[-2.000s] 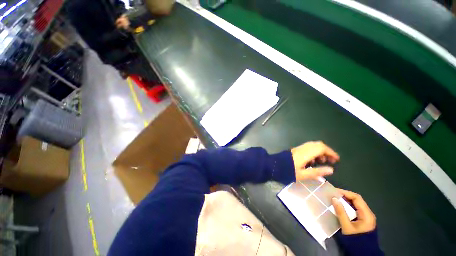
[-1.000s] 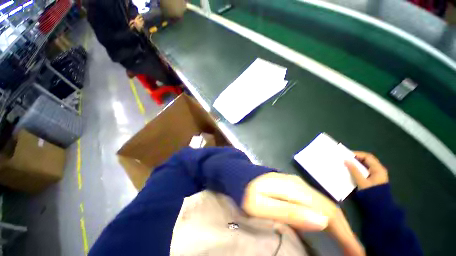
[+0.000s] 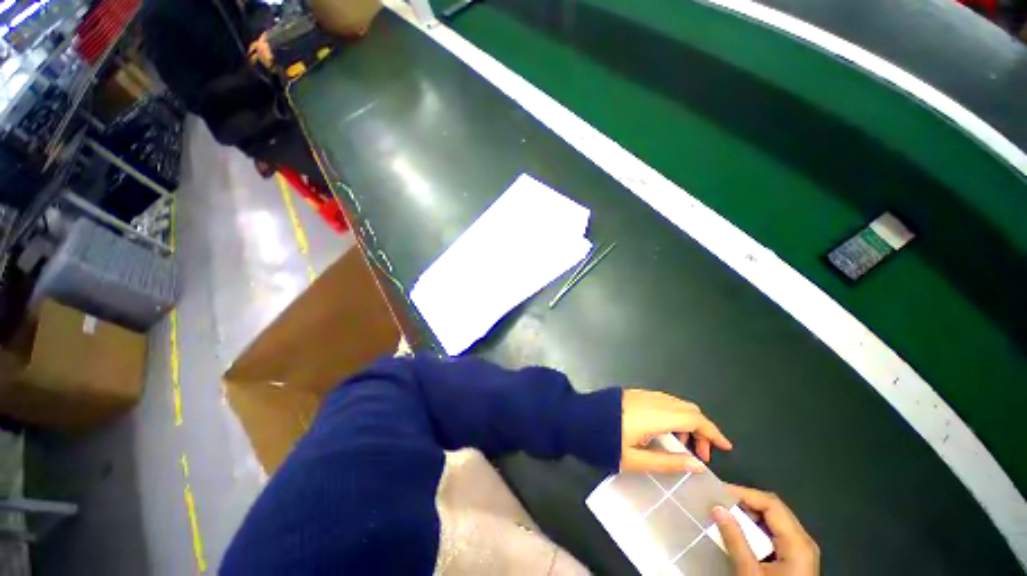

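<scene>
A backing sheet (image 3: 673, 515) with pale grey rectangles and white grid lines lies on the dark green bench, its lower part cut off by the picture's edge. My left hand (image 3: 667, 432) is at its upper edge, thumb over the sheet and fingers curled beyond it; whether it grips is unclear. My right hand (image 3: 777, 536) holds the sheet's right edge, thumb on top, beside a plain white corner. A stack of white sheets (image 3: 505, 261) lies farther up the bench, with thin tweezers (image 3: 582, 275) along its right side.
A black unit (image 3: 869, 248) with a pale pad at one end lies on the green conveyor (image 3: 721, 146) beyond the white edge strip (image 3: 752, 261). An open brown box (image 3: 321, 338) stands below the bench's left edge. A person (image 3: 214, 84) is at the bench's far end.
My left hand has moved from near my body to the sheet's upper edge. The sheet, plain white a second ago, now shows grid lines. The view has shifted, and a unit shows nearer on the conveyor.
</scene>
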